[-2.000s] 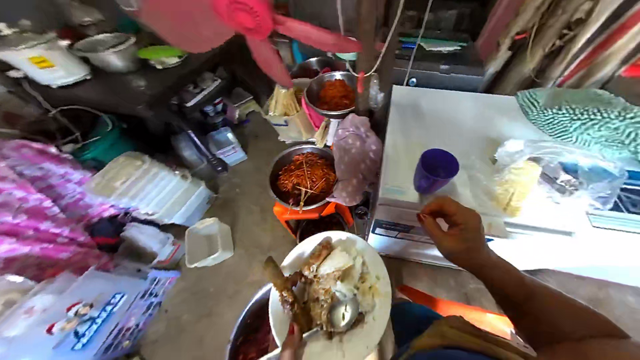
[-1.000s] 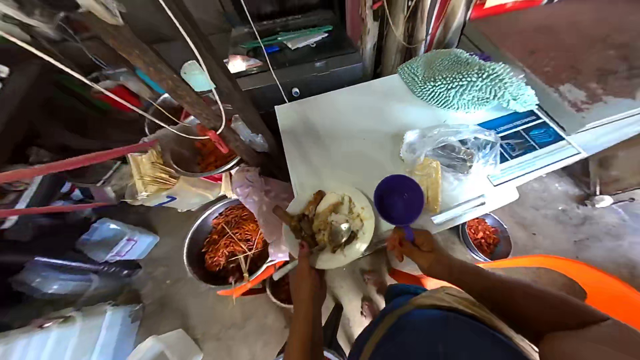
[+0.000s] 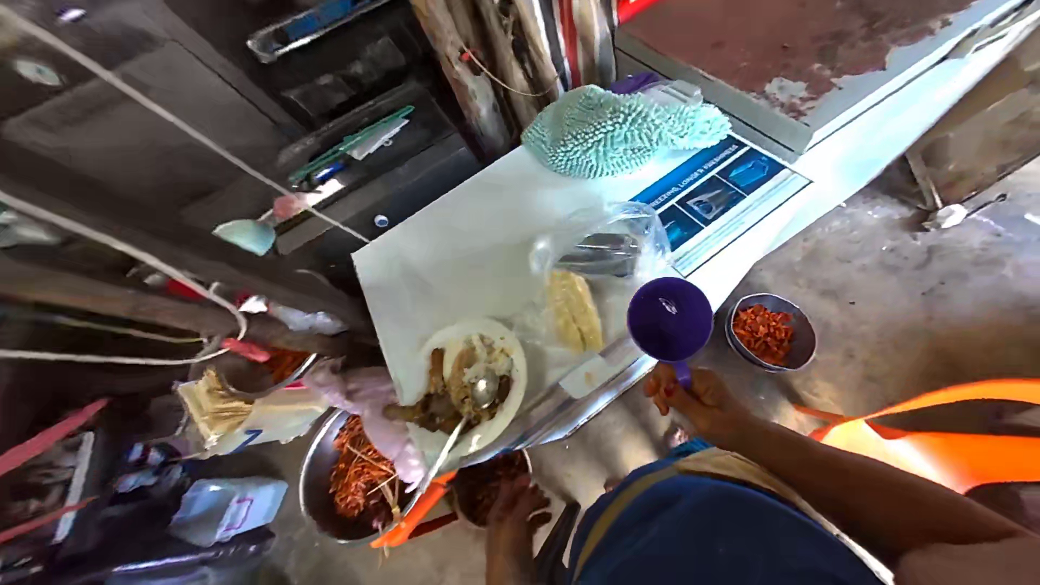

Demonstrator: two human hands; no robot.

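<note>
My right hand (image 3: pixel 700 398) holds a purple plastic cup (image 3: pixel 670 318) by its handle, over the front edge of the white chest freezer (image 3: pixel 455 260). My left hand (image 3: pixel 516 500) is below the plate, in front of a bowl of dark red food (image 3: pixel 479 479); its fingers look loosely bent and nothing shows in them. The white plate (image 3: pixel 516 406) rests on the freezer's front left corner. It bears rice, brown pieces of food and a metal spoon (image 3: pixel 485 392) whose handle sticks out over the rim. Behind the cup lie a clear plastic bag (image 3: pixel 601 244) and a pale yellow packet (image 3: pixel 574 311).
A turquoise chenille cloth (image 3: pixel 609 134) lies at the freezer's back. Metal bowls of red meat-like strips stand at left (image 3: pixel 357 475) and right (image 3: pixel 770 331). An orange plastic chair (image 3: pixel 934 439) is at the right. White ropes (image 3: pixel 162 97) cross the left side.
The plate, earlier in my left hand, now rests on the freezer, and that hand has drawn away below it. The purple cup, earlier standing on the freezer, is in my right hand. The view has turned right.
</note>
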